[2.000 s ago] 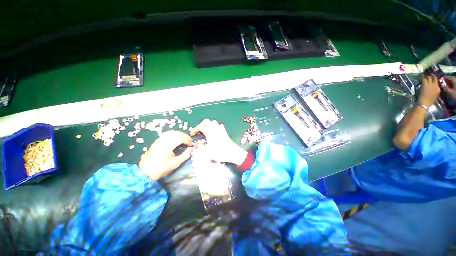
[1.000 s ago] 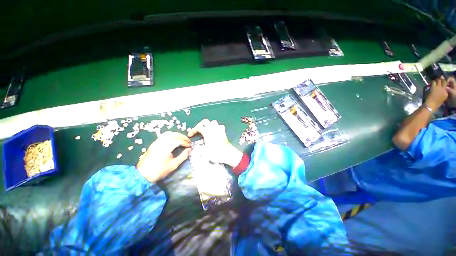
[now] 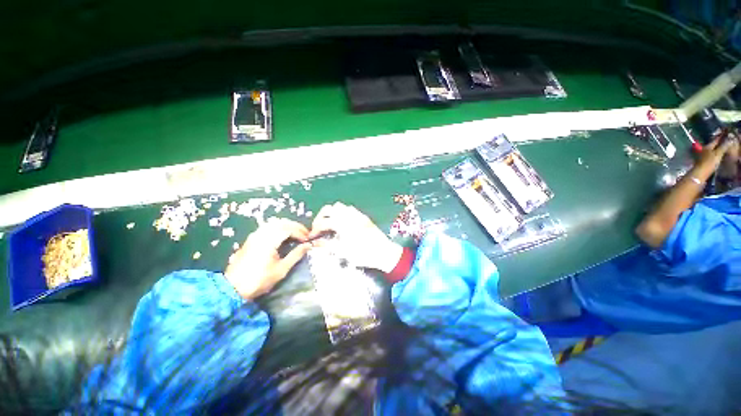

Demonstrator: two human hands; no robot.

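Observation:
A silver-white phone unit [image 3: 345, 302] lies on the dark green mat below my hands, its long side pointing toward me. My left hand [image 3: 264, 256] and my right hand [image 3: 357, 236] meet at its far end. Thumb and fingers of both hands pinch a tiny dark reddish part [image 3: 318, 237] between them, just over the unit's far end. The part is too small and blurred to name. My fingers hide that end of the unit. A red band [image 3: 401, 264] is at my right cuff.
Pale small pieces [image 3: 252, 209] lie beyond my left hand, copper-red parts [image 3: 405, 219] right of my right hand. A blue bin [image 3: 24, 268] is far left. Two waiting phone units [image 3: 485, 201] lie right. Beyond the white strip [image 3: 325, 168], the green belt [image 3: 179, 130] carries units. Another person's arm [image 3: 674, 213] is right.
The units and the black pad on the belt have moved right. My hands stay at the unit's far end with small finger shifts. The other person's hands have moved a little.

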